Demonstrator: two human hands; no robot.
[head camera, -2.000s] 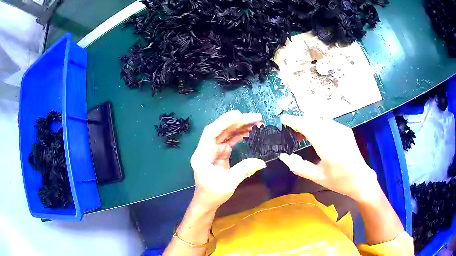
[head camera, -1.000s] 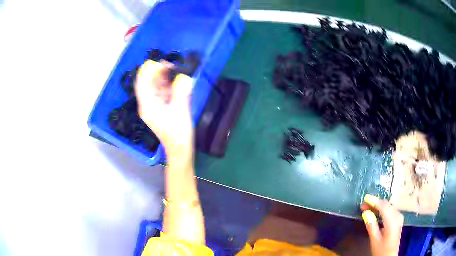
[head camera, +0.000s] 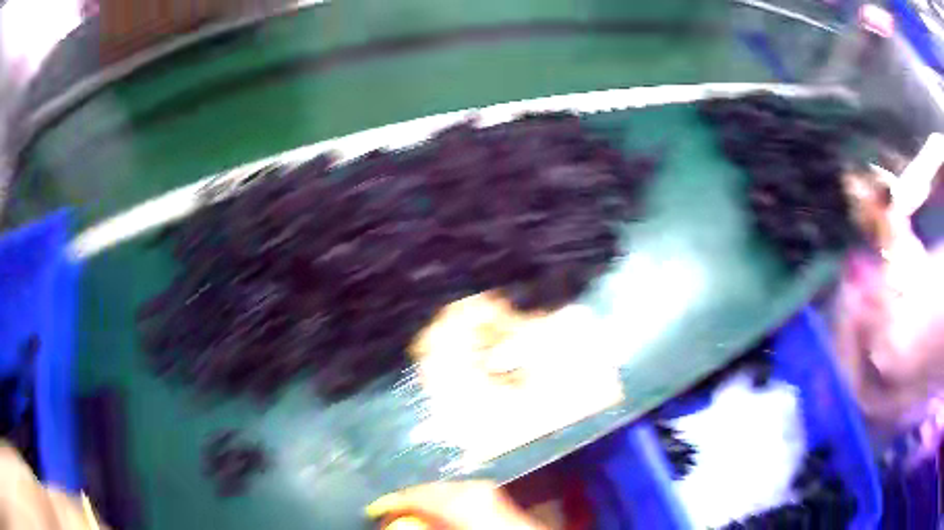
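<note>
The view is blurred. A large heap of black toothed pieces (head camera: 404, 238) lies across the tabletop. A pale tan board (head camera: 518, 373) touches its front edge. My right hand (head camera: 455, 509) is at the bottom edge below the board, cut off, with yellow on its fingertips; whether it holds anything is unclear. My left hand (head camera: 39, 502) is a blurred, cut-off patch at the bottom left corner, by the blue tote (head camera: 57, 342); its fingers cannot be made out. A small black cluster (head camera: 234, 461) lies in front of the heap.
A dark block (head camera: 104, 445) lies beside the left tote. A white rail (head camera: 414, 131) runs behind the heap, with a green surface beyond. At right are another black heap (head camera: 792, 181), a person in pink (head camera: 895, 321) and a blue tote with white liner (head camera: 740, 445).
The view has swung right and up. My left hand, earlier inside the left tote, now shows at the bottom left corner. The black piece first held between both hands is no longer visible there.
</note>
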